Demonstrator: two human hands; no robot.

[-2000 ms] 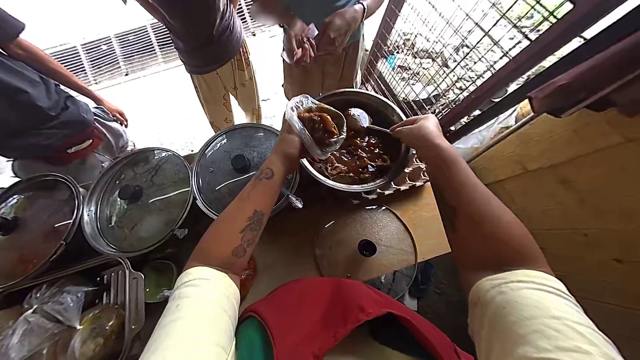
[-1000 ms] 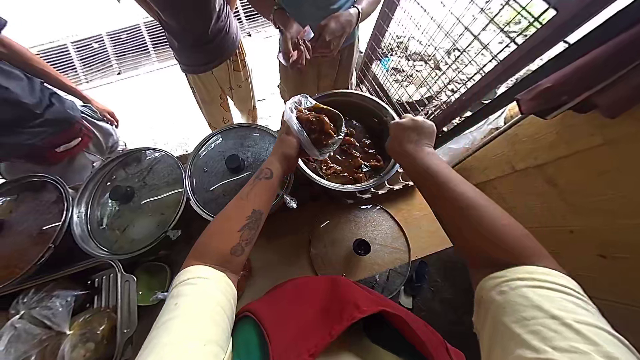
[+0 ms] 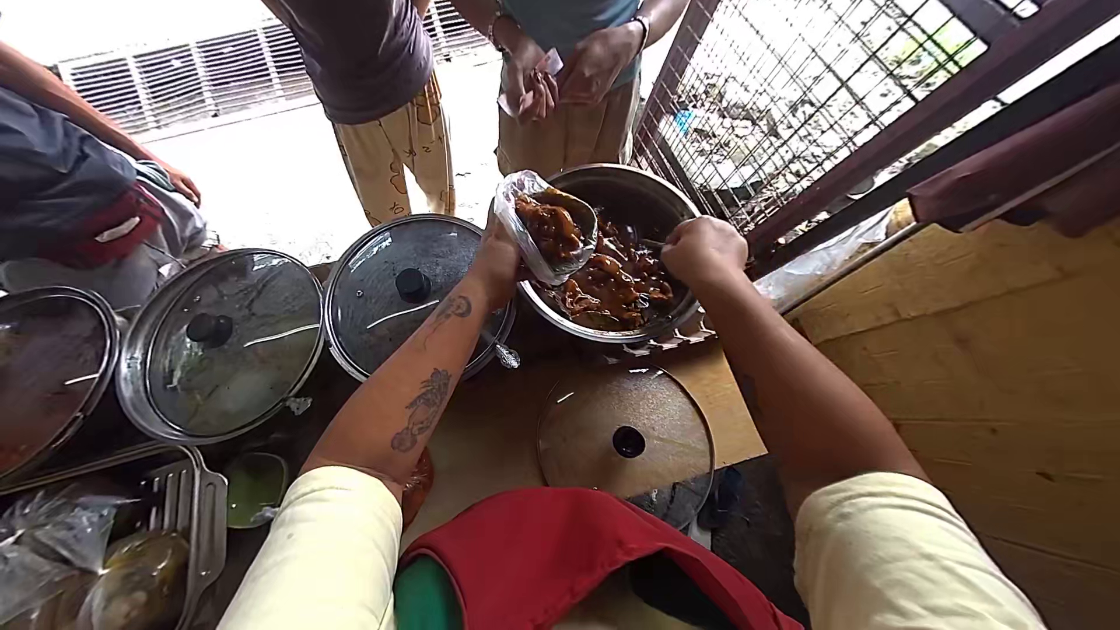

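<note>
My left hand (image 3: 500, 262) holds a clear plastic bag (image 3: 535, 229) by its side, mouth tilted toward a metal pot (image 3: 560, 317). Brown saucy food (image 3: 553, 229) fills much of the bag. More of the stew (image 3: 617, 284) lies in the pot below. My right hand (image 3: 707, 251) is closed on the handle of a serving spoon (image 3: 649, 243) at the pot's right rim; the spoon's bowl is down in the stew and mostly hidden. A round glass lid (image 3: 582, 420) with a black knob lies on the wooden table just in front of the pot.
Several glass-lidded pots (image 3: 385, 262) stand in a row at the left. A metal tray (image 3: 210, 525) with plastic-bagged food (image 3: 140, 569) and a green bowl (image 3: 255, 490) are at the lower left. Wire mesh (image 3: 770, 105) borders the right. People stand across the pots; one person's hands (image 3: 560, 79) hold paper.
My right hand has moved down toward the pot's right rim, and the spoon is now in the stew. It was at the bag's mouth two seconds ago.
</note>
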